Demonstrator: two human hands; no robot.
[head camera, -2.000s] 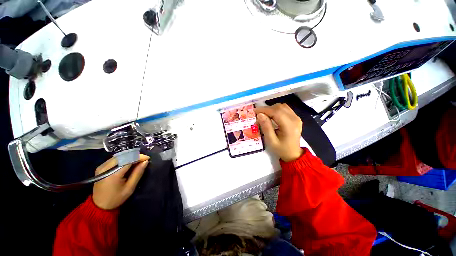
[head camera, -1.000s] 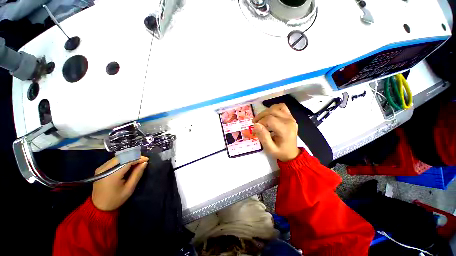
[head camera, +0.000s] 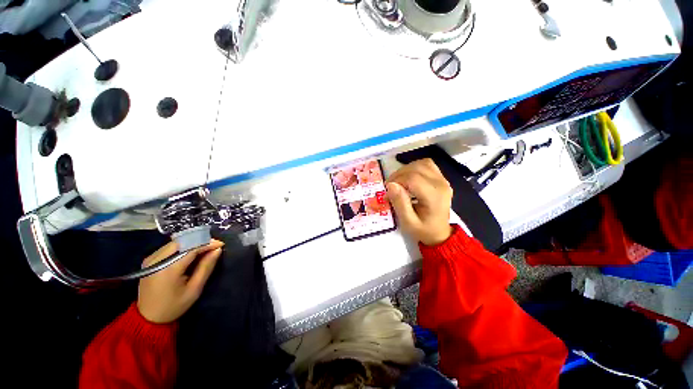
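A smartphone (head camera: 363, 201) with a lit pink-red and white screen lies on the white machine bed. My right hand (head camera: 424, 199) is at the phone's right edge with curled fingers and grips nothing that I can see. Black fabric (head camera: 232, 304) lies at the left, below the presser foot area (head camera: 216, 216), and hangs over the table edge. My left hand (head camera: 176, 285) lies at the fabric's left side just below the foot, thumb and fingers close together on its edge. The curved metal guard partly hides the fingers.
The white sewing machine head (head camera: 304, 91) spans the top, with a control panel (head camera: 581, 95) at its right. A black strip (head camera: 465, 201) lies right of my right hand, beside a dark metal tool (head camera: 495, 169). Green and yellow rings (head camera: 602, 140) lie far right. Blue bin (head camera: 646, 266) below.
My right hand has shifted slightly over the phone's right side and its fingers have curled in. My left hand and the fabric stay in place. The view has shifted slightly.
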